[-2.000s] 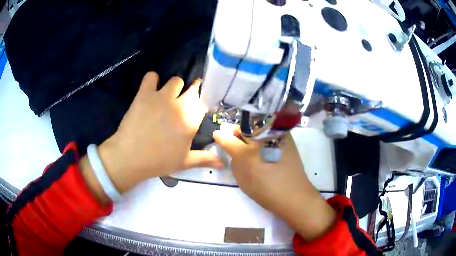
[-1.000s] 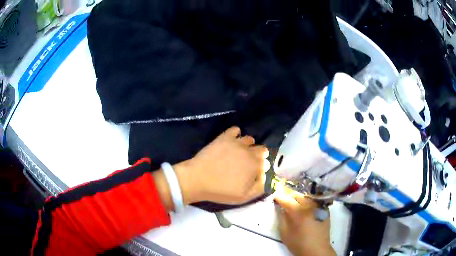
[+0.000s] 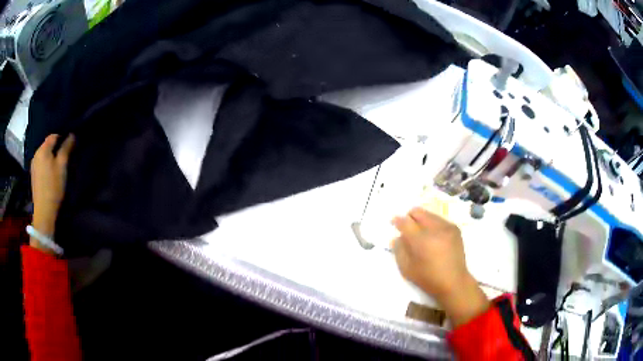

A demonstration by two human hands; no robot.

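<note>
The dark garment (image 3: 282,148) lies spread over the left and back of the white table, with a pointed end towards the machine and a gap showing the white surface. My left hand (image 3: 53,173) is at the far left on the garment's edge, holding the cloth with the thumb side partly hidden. My right hand (image 3: 430,247) is in front of the needle area with fingers curled; no cloth shows in it, and whether it holds something small cannot be told. The sewing machine head (image 3: 518,134) is at the right, and no cloth shows under its presser foot (image 3: 451,180).
A measuring tape (image 3: 282,296) runs along the table's front edge. A brown patch (image 3: 426,314) is beside my right wrist. A black flap (image 3: 537,271) hangs right of the needle. Black straps (image 3: 596,169) loop round the machine arm. A white cord (image 3: 247,347) hangs at the bottom.
The garment has moved away from the needle to the left. My left hand has moved from beside the needle to the far left. My right hand has come out from under the machine head.
</note>
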